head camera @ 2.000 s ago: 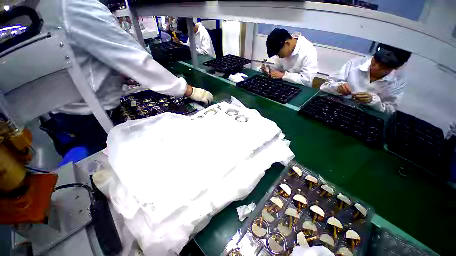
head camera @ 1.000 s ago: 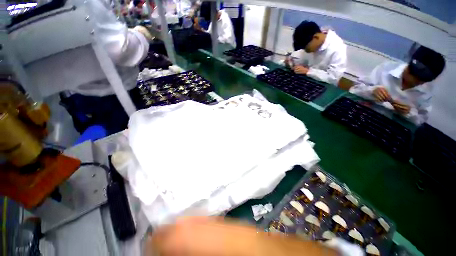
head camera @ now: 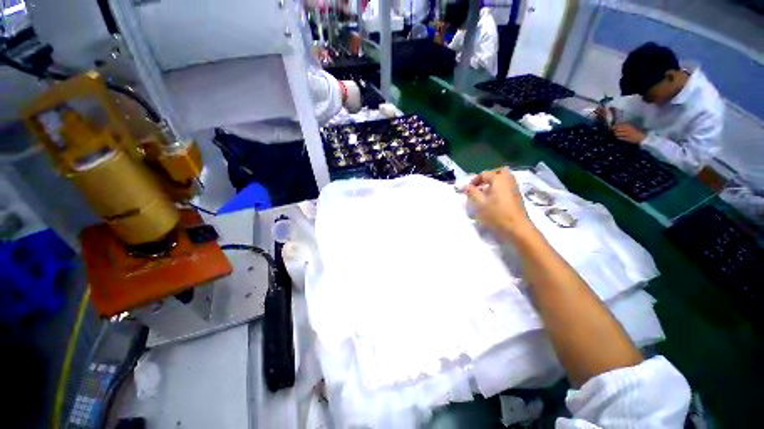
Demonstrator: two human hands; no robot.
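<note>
My right hand (head camera: 496,201) reaches from the lower right over the stack of white sheets (head camera: 402,268), its fingertips at the far edge of the stack. The fingers are bent together; a small silvery bit shows at their tips, but whether they grip a ring is unclear. Two silver rings lie on the sheets just right of the hand, one ring (head camera: 539,197) farther and another ring (head camera: 561,218) nearer. My left hand is out of the picture.
The press with its yellow-gold cylinder (head camera: 126,201) and orange-brown plate (head camera: 155,272) stands left. A long black bar (head camera: 278,335) lies between it and the sheets. Dark component trays (head camera: 385,144) line the green-topped line (head camera: 469,134). White-coated people work beyond.
The view has swung left, showing more of the press; the display tray has left the picture. My right hand, a blurred shape low in front before, now reaches to the far rings.
</note>
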